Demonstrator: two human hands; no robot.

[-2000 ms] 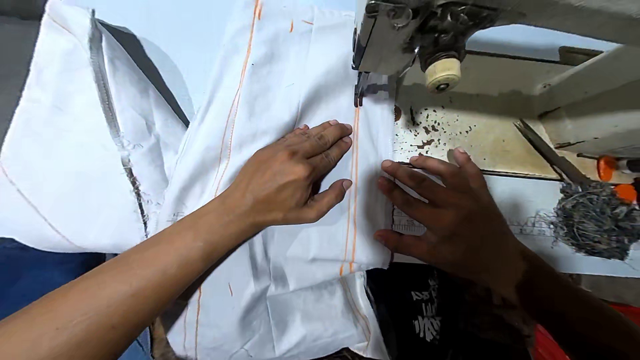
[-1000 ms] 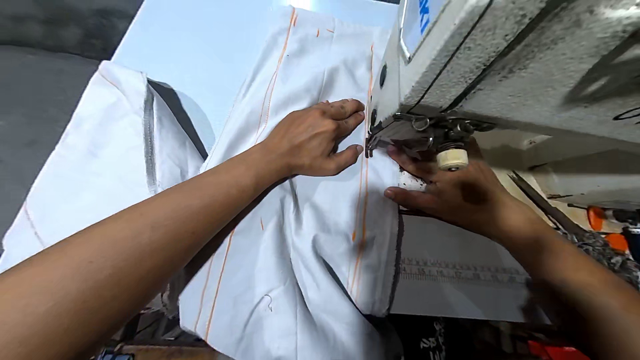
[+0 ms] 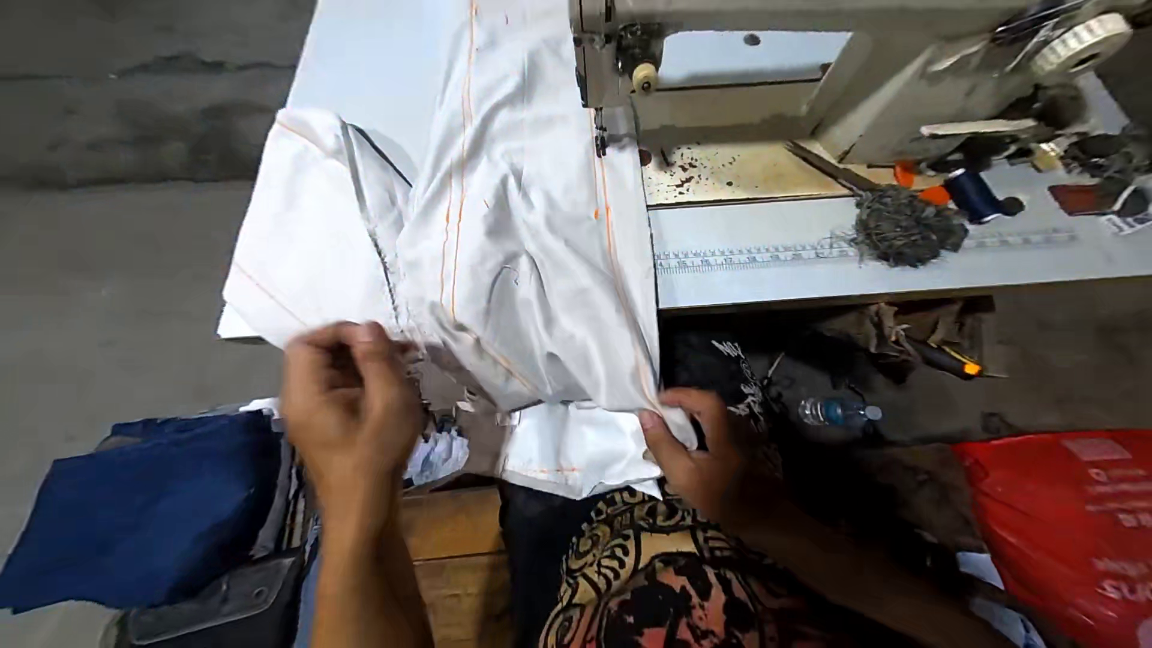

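Observation:
White fabric (image 3: 540, 243) with orange stitch lines runs from under the presser foot (image 3: 601, 139) of a sewing machine (image 3: 738, 99) down over the table's front edge. My right hand (image 3: 697, 450) pinches its lower right edge between thumb and fingers. My left hand (image 3: 351, 387) is raised at the fabric's lower left, its fingers curled and blurred; whether it holds an edge or thread, I cannot tell. A folded part of the white fabric (image 3: 315, 216) with a dark frayed seam lies to the left.
Right of the machine foot are a tangle of thread (image 3: 904, 225), a blue thread spool (image 3: 979, 196) and a measuring tape (image 3: 756, 258) along the table edge. Dark blue cloth (image 3: 162, 513) is piled lower left. A plastic bottle (image 3: 837, 412) and a red bag (image 3: 1062, 522) lie lower right.
Both hands have left the fabric beside the presser foot and come down toward my body. The right now grips the fabric's edge; the left is lifted. The view has shifted widely.

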